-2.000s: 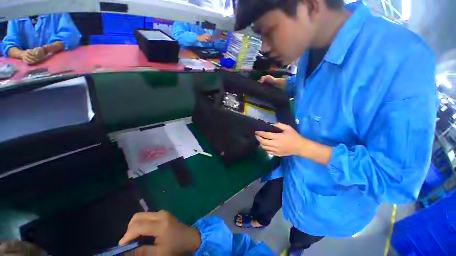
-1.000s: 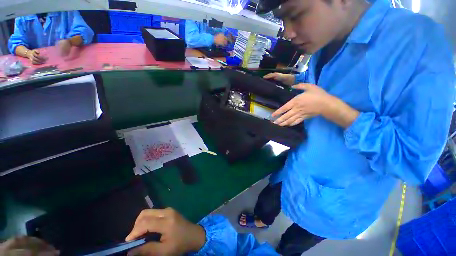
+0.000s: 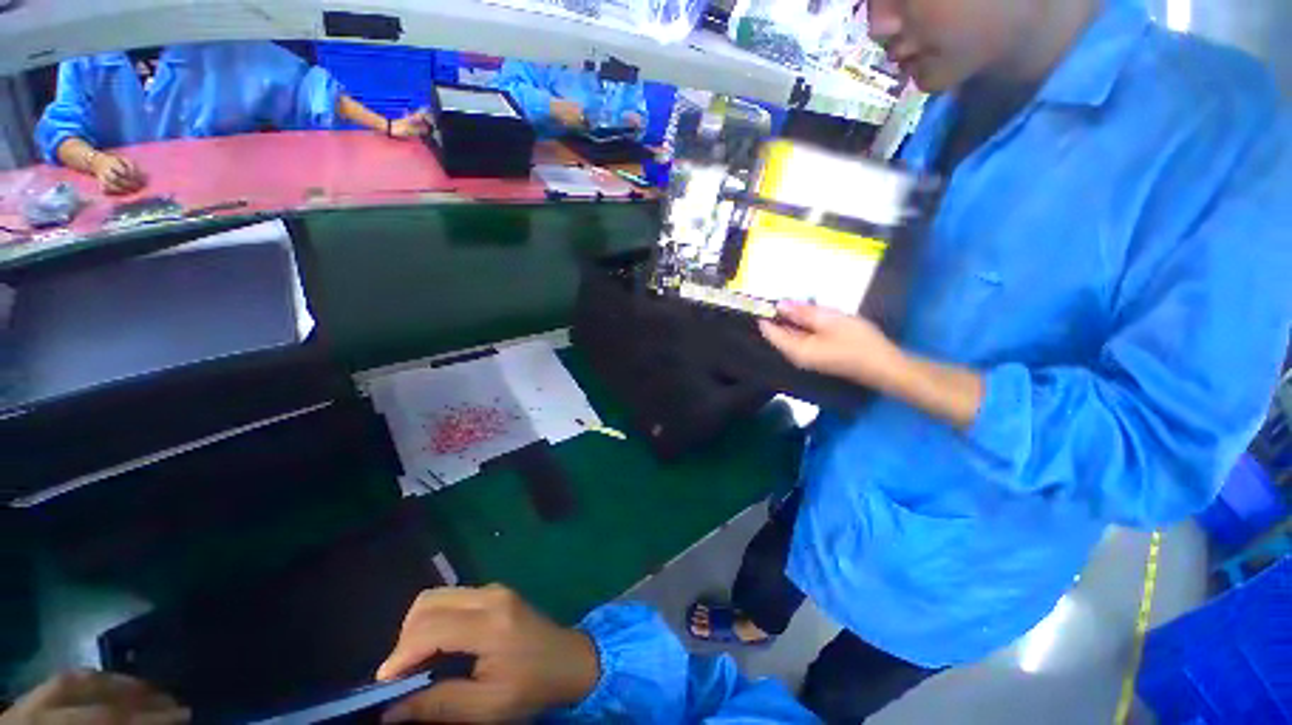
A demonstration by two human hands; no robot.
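A tablet (image 3: 347,700) with a thin silver edge lies at the bottom of the view, partly cut off by the picture's edge. My right hand (image 3: 496,654) grips its right end, fingers bent over the edge. My left hand (image 3: 97,703) is at the bottom left corner, blurred and cut off; its grip cannot be told. A black foam tray (image 3: 284,602) lies just behind the tablet on the green bench.
A person (image 3: 1049,326) at the right holds an open screen assembly (image 3: 808,227) above black trays (image 3: 680,361). A white sheet with red bits (image 3: 475,411) and a black pad (image 3: 544,479) lie mid-bench. Stacked trays with a grey panel (image 3: 156,319) stand left.
The person at the right has lifted the open screen assembly up out of the black tray and tilted it. My hands have hardly moved; the view has shifted slightly.
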